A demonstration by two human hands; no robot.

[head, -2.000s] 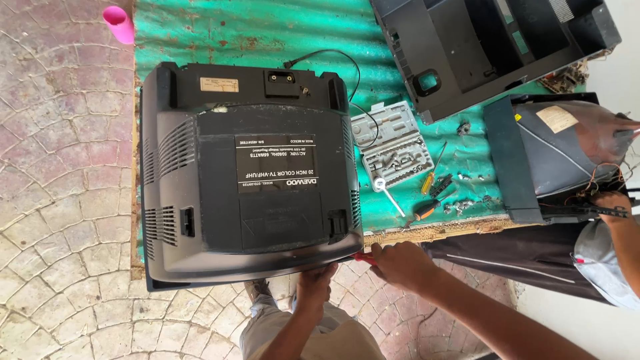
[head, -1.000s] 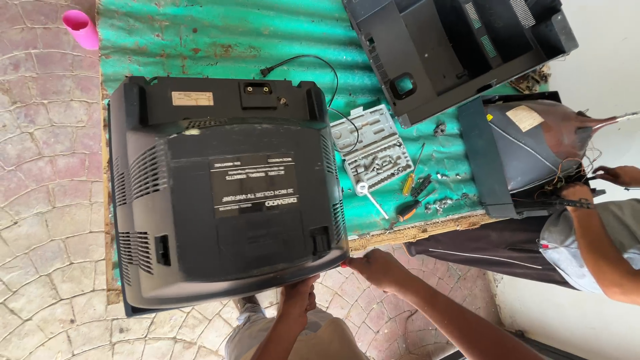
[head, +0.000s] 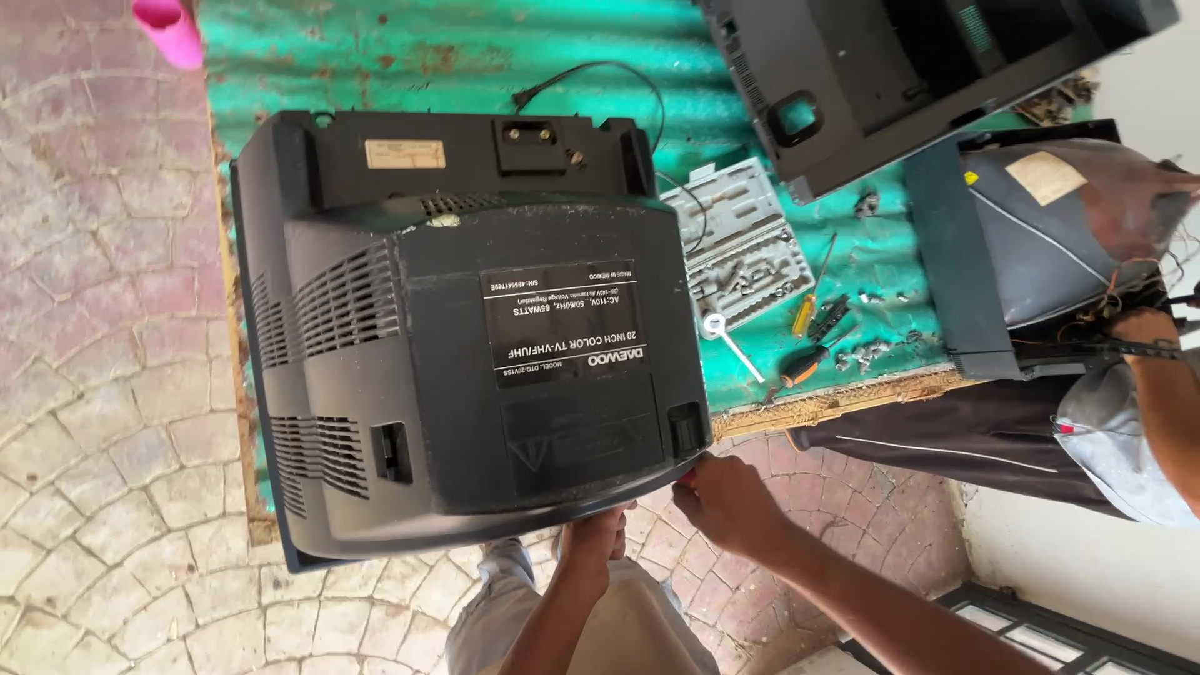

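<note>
A black Daewoo CRT television (head: 562, 422) lies with its rear housing toward me on a green corrugated sheet. My left hand (head: 597, 539) is at the housing's near edge, its fingertips hidden beneath; whether it grips the edge cannot be told. At the near right corner my right hand (head: 731, 502) is closed around a red-handled tool (head: 689, 479), probably a screwdriver, whose shaft is hidden. To the right of the television lie an open grey socket set case (head: 741, 248), a ratchet (head: 731, 342), a yellow-handled screwdriver (head: 803, 316) and an orange-and-black-handled screwdriver (head: 803, 366).
An empty black television housing (head: 900, 103) stands at the back right. A co-worker's hand (head: 1144, 328) is at wires beside a bare picture tube (head: 1050, 234). A black power cord (head: 600, 64) lies behind the television. A pink cup (head: 173, 33) is at the far left corner.
The view has shifted. Both my hands stay at the television's near edge. The co-worker's hand remains by the picture tube's wires.
</note>
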